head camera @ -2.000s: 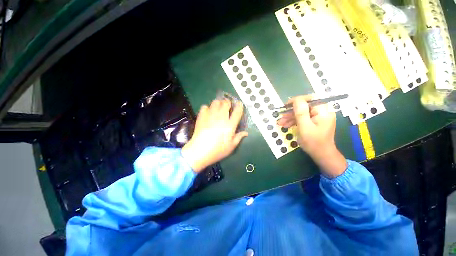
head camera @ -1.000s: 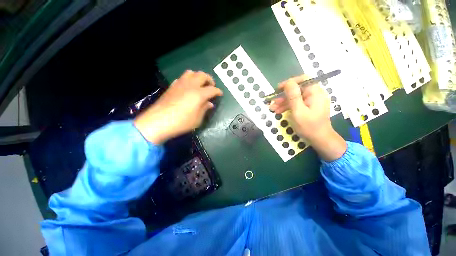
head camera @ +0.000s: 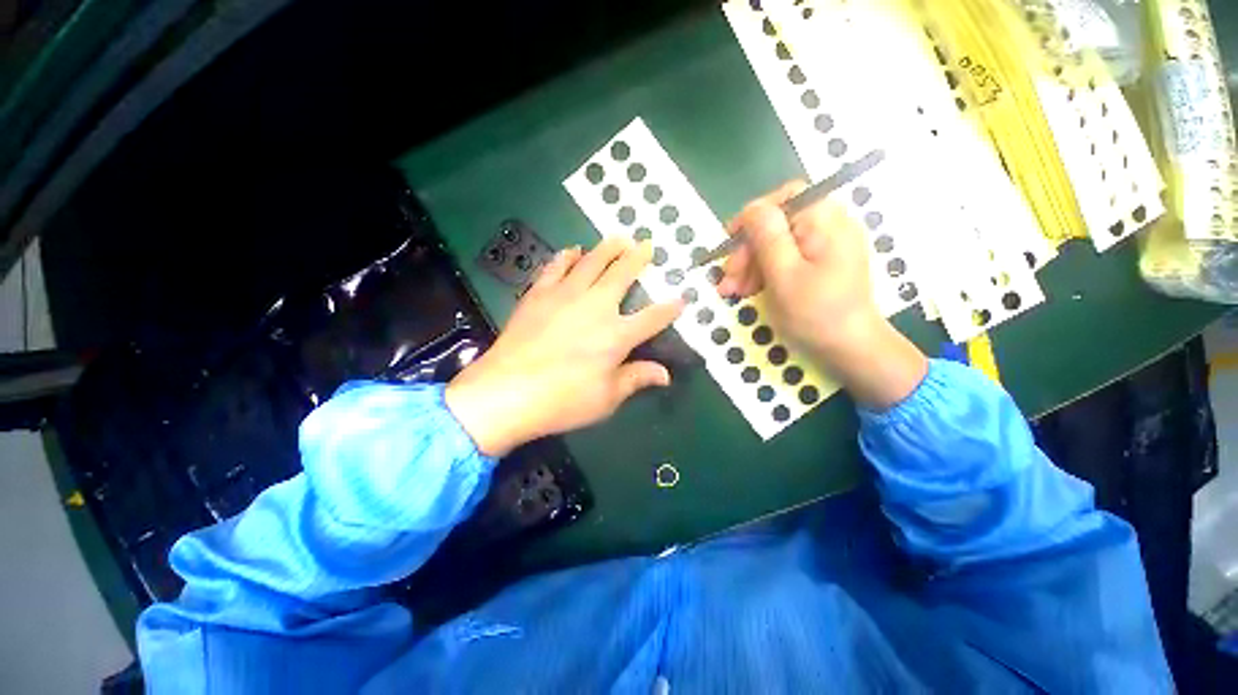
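My left hand (head camera: 570, 340) lies palm down with fingers spread, its fingertips on the left edge of the white sheet (head camera: 744, 402) with two rows of black dots. What is under its palm is hidden. A dark plate (head camera: 512, 253) with round holes lies on the mat just beyond this hand. My right hand (head camera: 815, 278) holds dark tweezers (head camera: 845, 178) like a pen, their tips low over the middle of the sheet. Another dark plate (head camera: 535, 492) sits in the near corner of the glossy black tray (head camera: 394, 356).
A thin pale ring (head camera: 667, 475) lies on the green mat (head camera: 611, 523) near my body. White dotted sheets (head camera: 937, 204) and yellow strips (head camera: 1025, 149) are fanned at the upper right. A clear plastic bag (head camera: 1184, 272) is at the far right. Blue and yellow tape (head camera: 983, 359) marks the mat.
My left hand has come back from over the tray to the sheet's edge. A plate now shows beyond it; the mat spot where a plate lay is covered. My right hand stays over the sheet with the tweezers.
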